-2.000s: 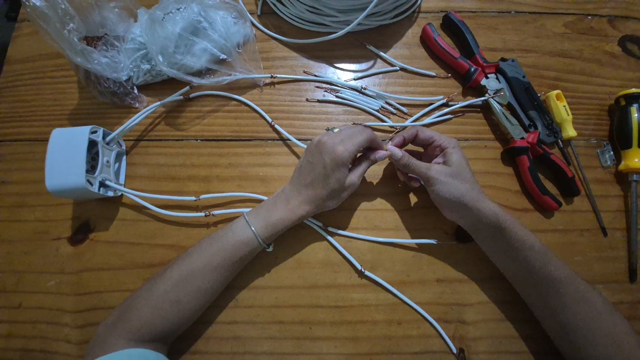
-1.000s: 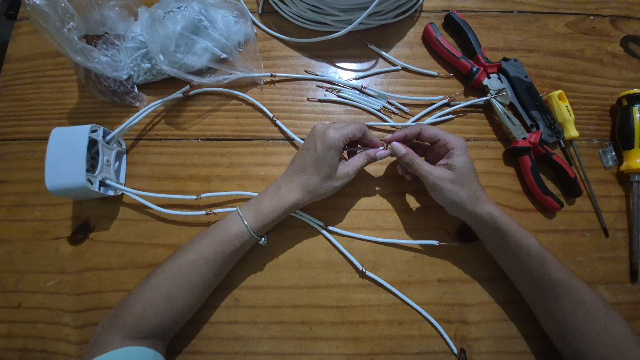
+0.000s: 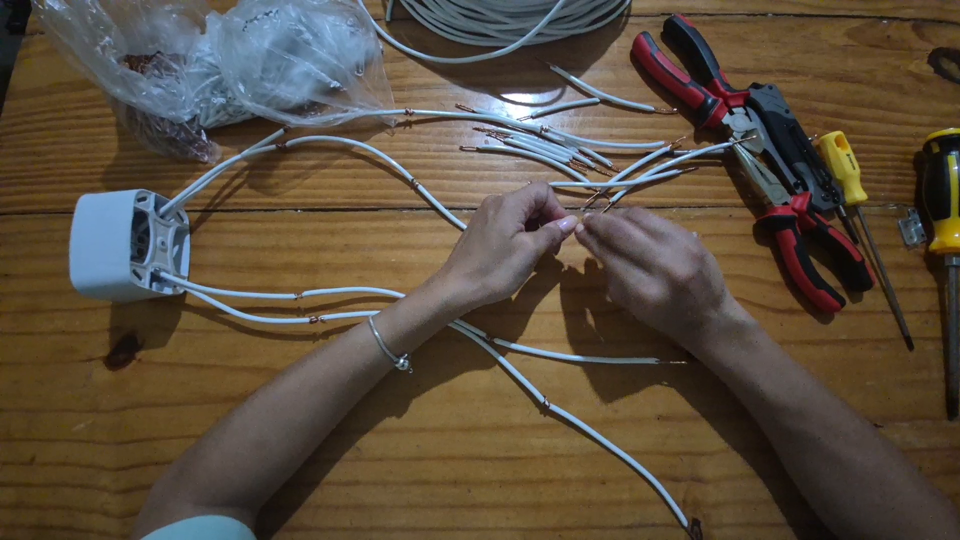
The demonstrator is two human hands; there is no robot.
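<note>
My left hand (image 3: 506,240) and my right hand (image 3: 652,270) meet at their fingertips, pinching something small that the fingers mostly hide; it looks like bare copper wire. Just above them lie short white insulated wires (image 3: 525,150) with stripped copper ends. Several longer white wires (image 3: 345,142), joined by twisted copper, run from a white plastic housing (image 3: 105,244) at the left. Two of these pass under my left forearm, and one (image 3: 615,450) reaches the bottom edge.
A clear plastic bag (image 3: 292,60) of scraps lies upper left, beside a coil of pale cable (image 3: 510,22). To the right are red-and-black pliers (image 3: 787,225), a black tool (image 3: 795,142), a small yellow screwdriver (image 3: 844,165) and a larger yellow-and-black screwdriver (image 3: 943,187).
My right hand has turned, so its back now faces up with the fingers bent toward the left fingertips. My left hand has stayed in about the same place.
</note>
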